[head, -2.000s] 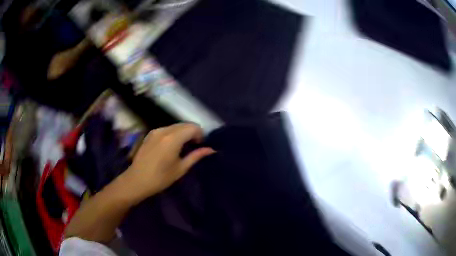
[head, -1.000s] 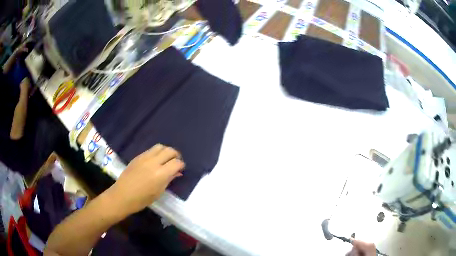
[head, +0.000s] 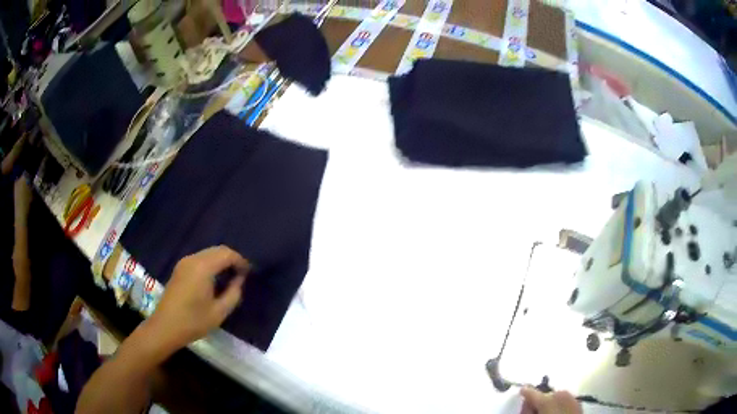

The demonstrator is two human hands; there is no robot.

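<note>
Dark panels (head: 242, 194) lie flat at the table's left edge, with a fold or seam line across them. My left hand (head: 198, 295) rests on their near left part, fingers curled and thumb near the index finger; whether it pinches cloth is unclear. My right hand (head: 551, 402) is cut off by the bottom edge, beside the machine bed (head: 537, 323); only some fingers show, and what they hold cannot be told. The white machine head (head: 638, 259) stands to the right.
A folded dark stack (head: 489, 113) lies at the back of the table. A small dark piece (head: 297, 50) lies back left. A taped brown board (head: 469, 36) is behind. Orange-red handles (head: 79, 212) lie at the left. Another person's arm (head: 22, 242) shows far left.
The view has swung toward the machine. The cloth at my left hand, nearer me two seconds ago, now lies flat on the table. My right hand has come into view at the bottom.
</note>
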